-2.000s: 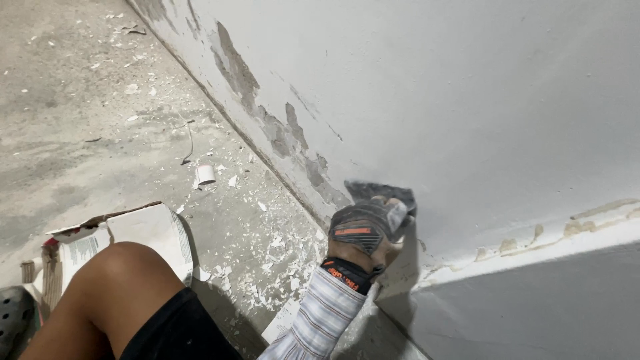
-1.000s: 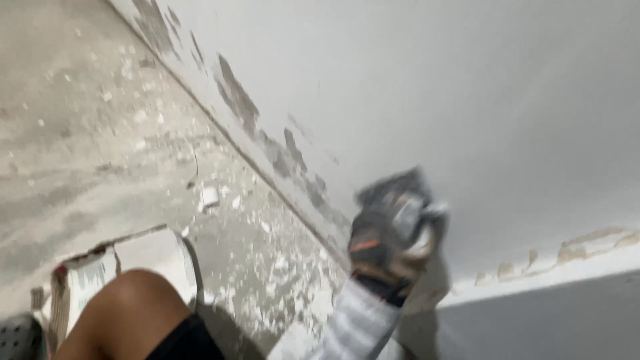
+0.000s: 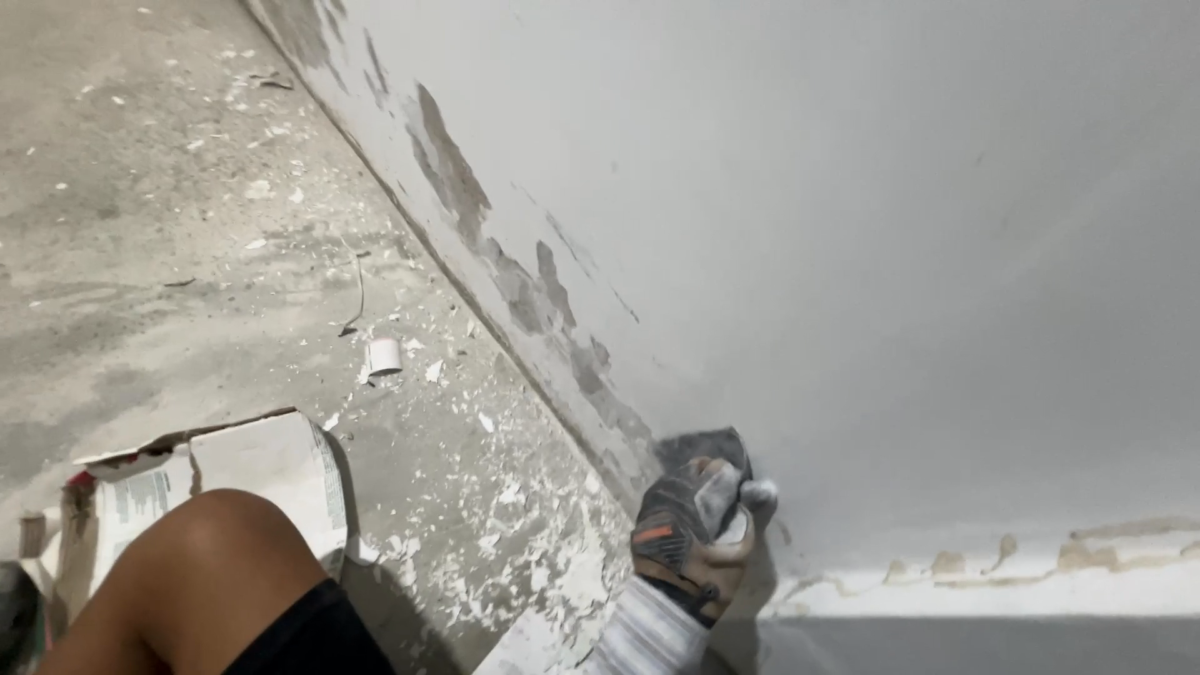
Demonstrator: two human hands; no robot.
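My left hand [image 3: 698, 525], in a dark work glove with an orange patch and dusty fingers, grips a dark flat pad [image 3: 708, 443]. The pad lies against the painted wall [image 3: 844, 281], low down near the corner with the floor. Part of the pad is hidden by my fingers. Up and to the left of my hand, patches of bare plaster [image 3: 450, 169] run along the wall's base, where paint has flaked off. A striped sleeve covers my forearm. My right hand is out of view.
Paint flakes [image 3: 581, 572] litter the concrete floor [image 3: 187, 206] along the wall. A small white cylinder [image 3: 383, 356] and a thin wire [image 3: 360, 286] lie there. By my knee is a torn, flattened carton [image 3: 253, 450] bearing writing. Chipped paint [image 3: 1087, 558] marks a ledge at right.
Across the frames my gloved hand keeps its grip on the pad and stays at the lower wall, with the pad's angle changing. The view has shifted somewhat.
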